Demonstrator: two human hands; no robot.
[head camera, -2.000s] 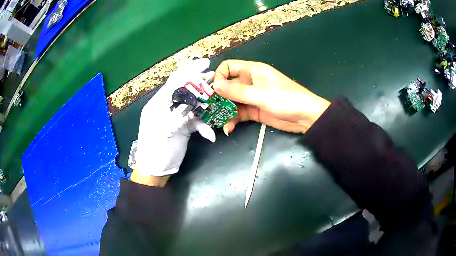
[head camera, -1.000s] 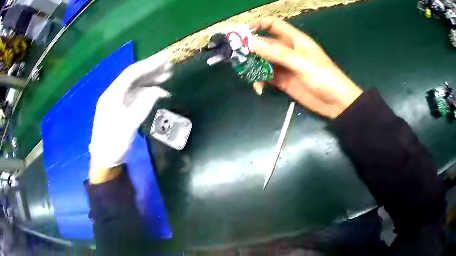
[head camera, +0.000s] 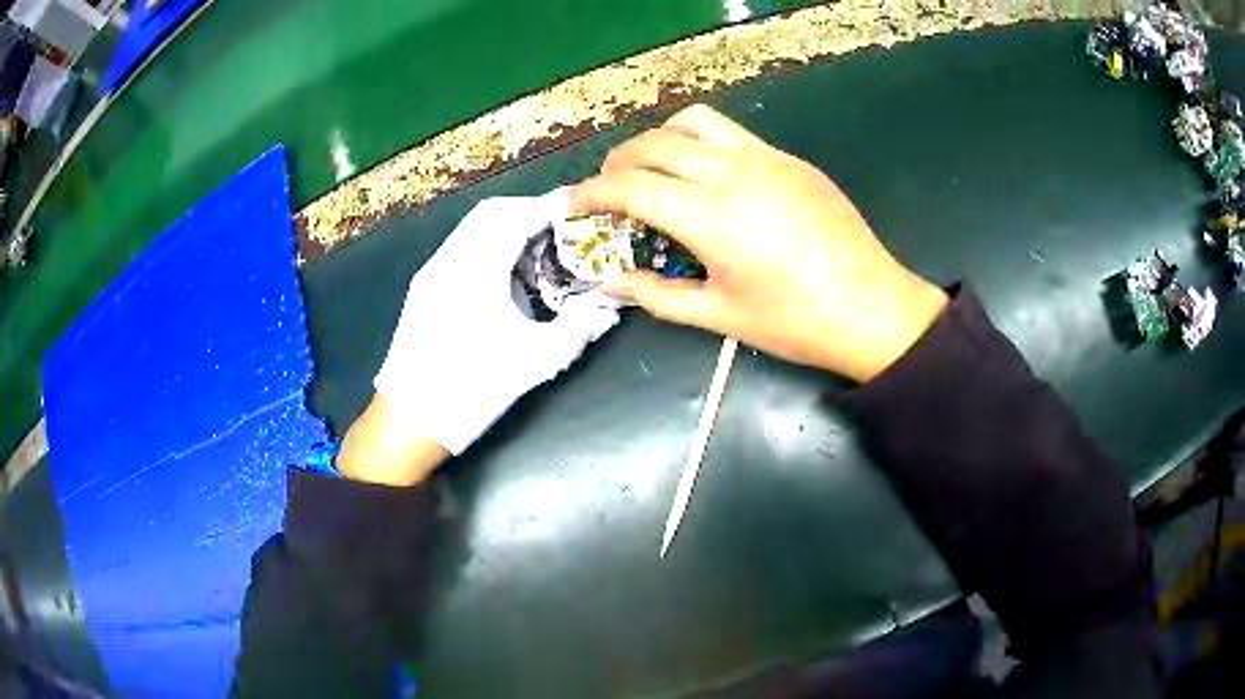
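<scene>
My left hand (head camera: 478, 314), in a white glove, grips the near side of a small wired assembly. My bare right hand (head camera: 765, 246) grips its other side. The assembly shows a black round part (head camera: 533, 277) at the left, a white piece with yellowish spots (head camera: 595, 246) in the middle and a dark green circuit board (head camera: 665, 255) partly under my right fingers. Whether a white housing lies under it in the glove cannot be told. A pale pointed stick (head camera: 699, 448) lies on the dark green bench below my right hand.
A blue divider sheet (head camera: 178, 410) lies at the left. A chipped pale edge strip (head camera: 546, 126) separates the bench from the green conveyor (head camera: 341, 89). Piled board sub-assemblies (head camera: 1195, 130) sit at the far right, with a loose one (head camera: 1150, 301) below them.
My left hand has come back from the left to the assembly in my right hand. The white housing seen on the bench is no longer visible there. The assembly's yellow-spotted side now shows.
</scene>
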